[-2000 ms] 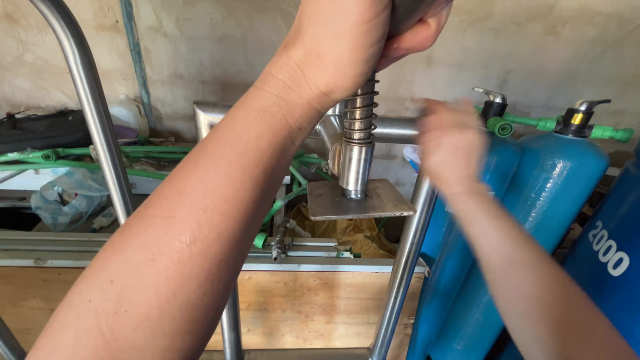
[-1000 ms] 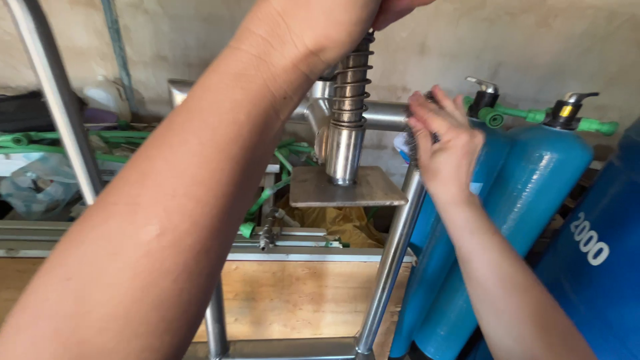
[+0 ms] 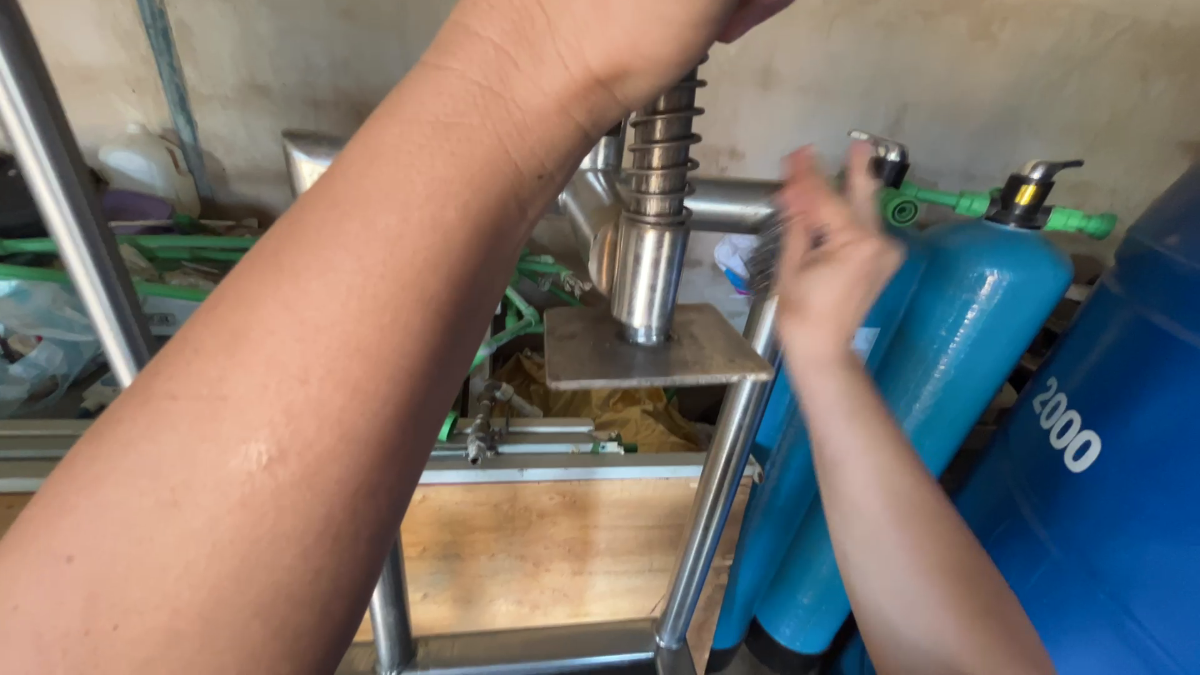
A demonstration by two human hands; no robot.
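Observation:
A steel post with a coil spring [image 3: 664, 150] around it ends in a polished sleeve above a flat square metal plate [image 3: 656, 347]. My left hand [image 3: 609, 37] is at the top edge, over the post's upper part; its fingers are mostly out of view, so its grip is hidden. My right hand [image 3: 834, 253], blurred, is raised at the right end of a horizontal stainless tube [image 3: 731, 202], with fingers partly spread. A dark, mesh-like thing [image 3: 769, 251] shows beside its fingers; whether it is held is unclear. The tubes belong to a stainless steel frame [image 3: 717, 506].
Blue pressure tanks [image 3: 975, 328] with black valve heads and green fittings stand at the right, beside a larger blue tank [image 3: 1106, 422]. Behind the frame are green pipes [image 3: 122, 246], a plastic bag [image 3: 42, 328], a jug [image 3: 145, 169] and a wooden panel [image 3: 553, 553].
My right hand has stayed near the tube's right end, its fingers changing pose. My left hand remains at the top of the spring post, now further out of view.

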